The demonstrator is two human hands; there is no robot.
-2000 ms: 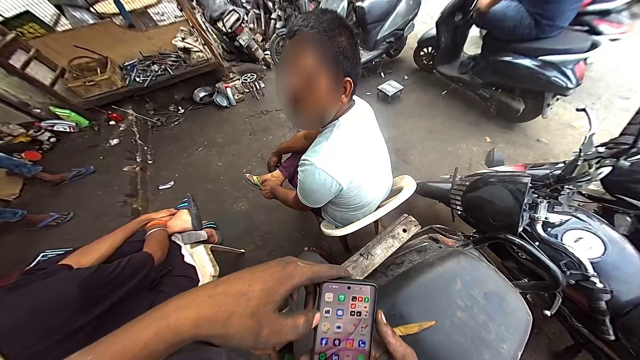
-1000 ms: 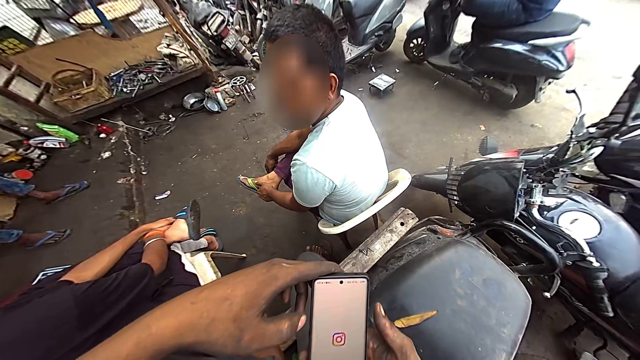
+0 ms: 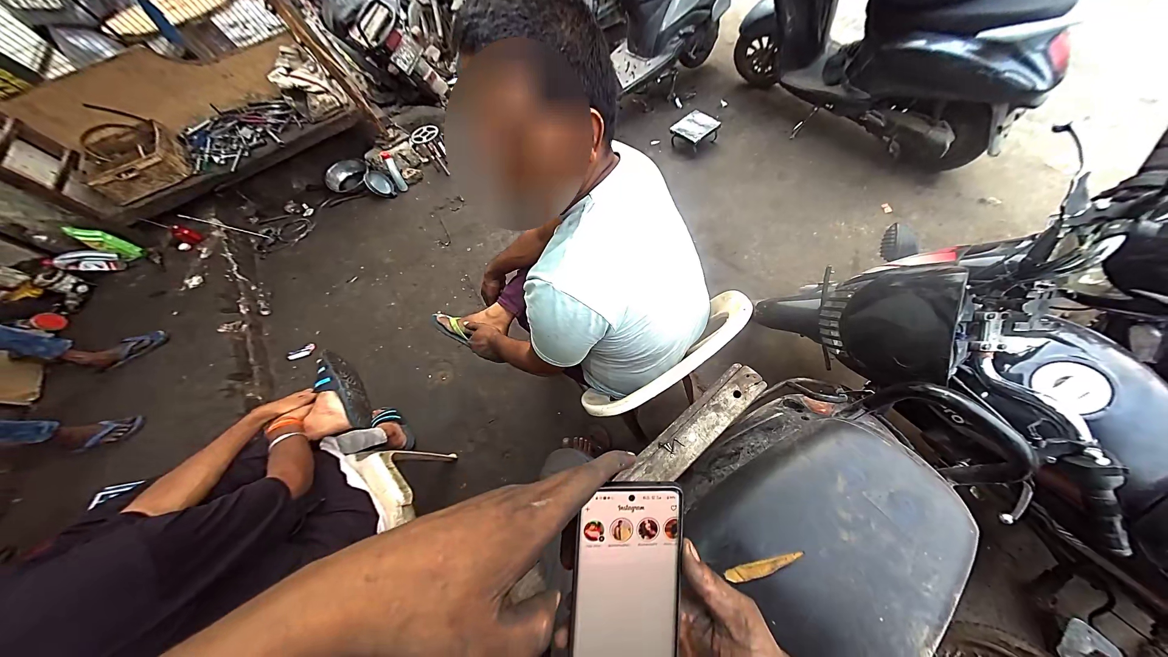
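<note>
A smartphone with a lit screen showing an app page is upright at the bottom centre. My right hand holds it from the right side, its lower part out of frame. My left hand reaches in from the lower left, back of the hand up, index finger stretched out near the phone's top left corner and thumb bent beside its left edge. Whether it touches the phone, I cannot tell. Behind the phone lie a worn metal bar and a black motorcycle seat with a dry yellow leaf on it.
A person sits on a white plastic chair ahead; another person sits at lower left. A motorcycle stands at right, a scooter behind. Tools lie on a wooden bench at upper left.
The phone screen has gone from a grid of app icons, through a plain page with one logo, to a page with round pictures on top. My left thumb has drawn back from the screen.
</note>
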